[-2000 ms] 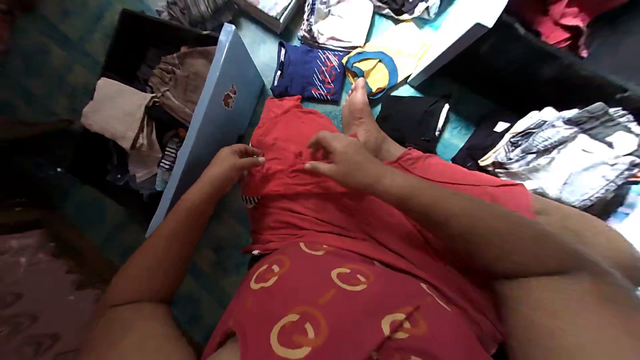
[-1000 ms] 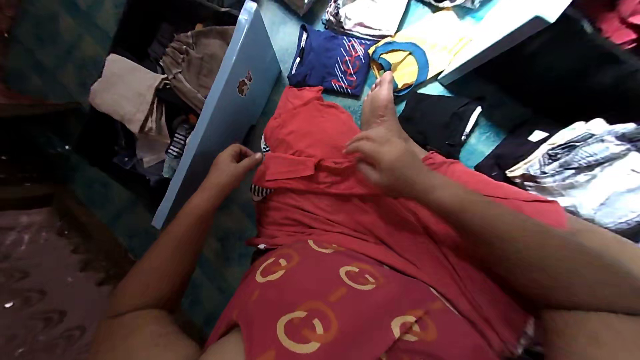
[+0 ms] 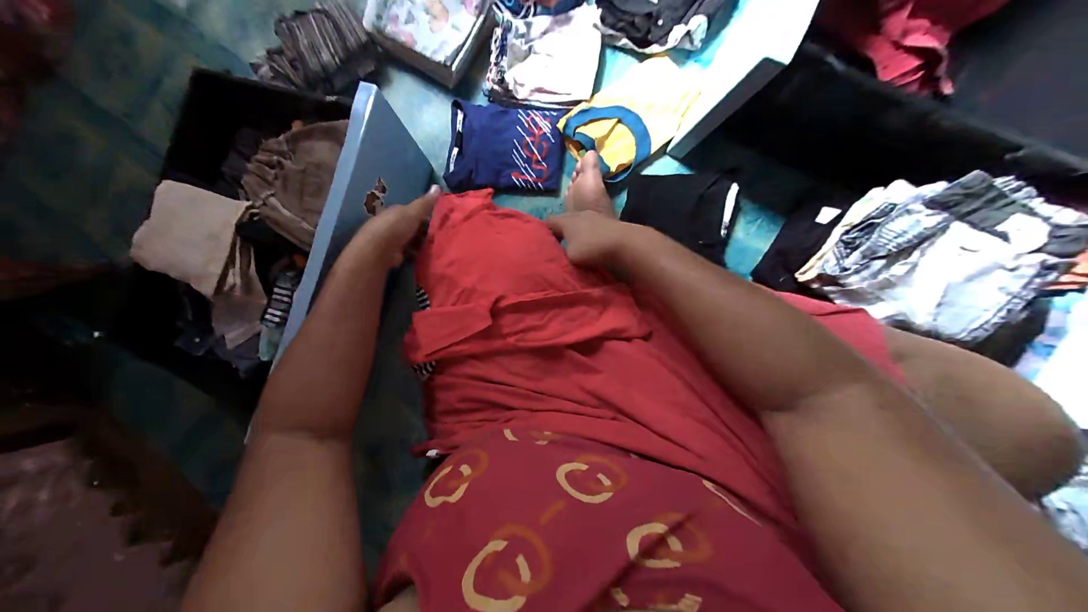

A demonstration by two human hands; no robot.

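A bright red cloth garment (image 3: 501, 255) lies over my lap, its near part turned in a folded band across it. My left hand (image 3: 408, 223) is at the garment's far left edge, fingertips by its corner, close to a blue-grey drawer panel; whether they pinch the cloth cannot be told. My right hand (image 3: 586, 238) rests at the garment's right edge beside my bare foot (image 3: 589, 189), its fingers partly hidden. Black-and-white striped cloth (image 3: 423, 370) shows from under the garment's left side. Beneath it is my dark red patterned clothing (image 3: 561, 510).
At left, a dark drawer with a blue-grey panel (image 3: 361, 183) holds brown and beige clothes (image 3: 191, 234). Beyond my foot lie a folded navy shirt (image 3: 506, 149) and a yellow one (image 3: 633, 119). Black clothes (image 3: 684, 208) and a pile of pale garments (image 3: 935, 255) lie at right.
My left hand has moved from the garment's left side to its far left corner. My right hand has moved from over the cloth to its right edge. A folded band showed one second ago.
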